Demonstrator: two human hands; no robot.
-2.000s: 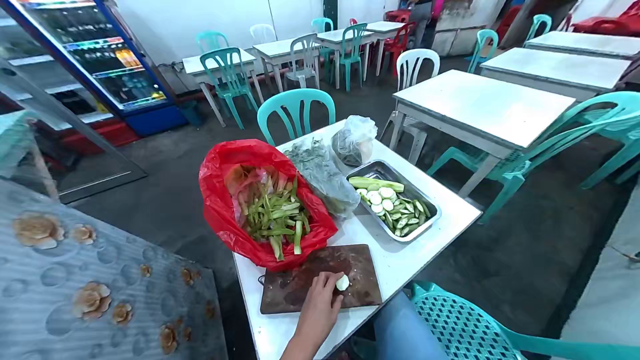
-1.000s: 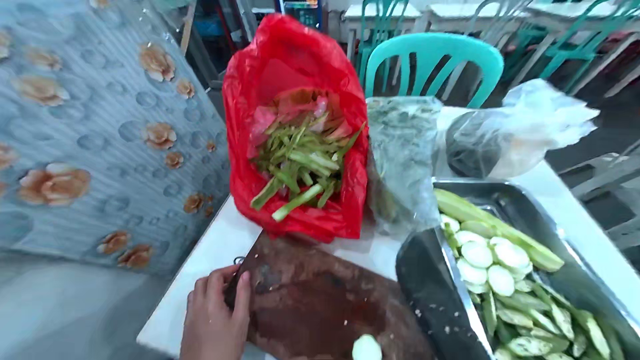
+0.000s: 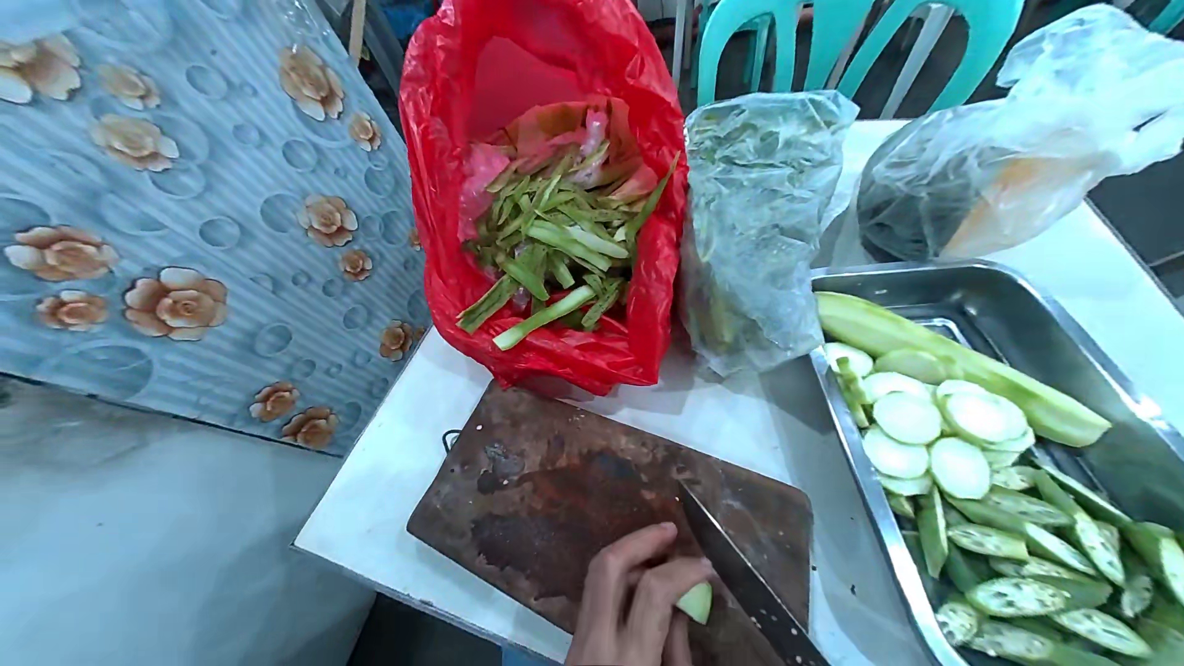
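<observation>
My left hand [image 3: 638,597] is at the bottom centre, its curled fingers on a small pale green vegetable piece [image 3: 696,602] on the dark, stained cutting board [image 3: 573,490]. Just right of it, a knife blade [image 3: 740,573] slants over the board, its tip pointing up and left. The knife's handle and my right hand are out of view. Right of the board, a metal tray [image 3: 1064,310] holds a long peeled green vegetable [image 3: 971,370], pale round slices [image 3: 906,418] and slanting green slices with seeds [image 3: 1017,597]. Behind the board, a red plastic bag [image 3: 435,185] holds green peelings [image 3: 564,250].
Two clear plastic bags stand behind the tray, one with greens [image 3: 758,222], one with dark contents [image 3: 980,185]. A teal plastic chair [image 3: 823,46] is beyond the white table [image 3: 370,518]. A flower-patterned panel [image 3: 213,222] stands at the left.
My left hand has left the board's left edge and is now at the vegetable piece. The knife blade now shows over the board. The view has come closer since the oldest frame.
</observation>
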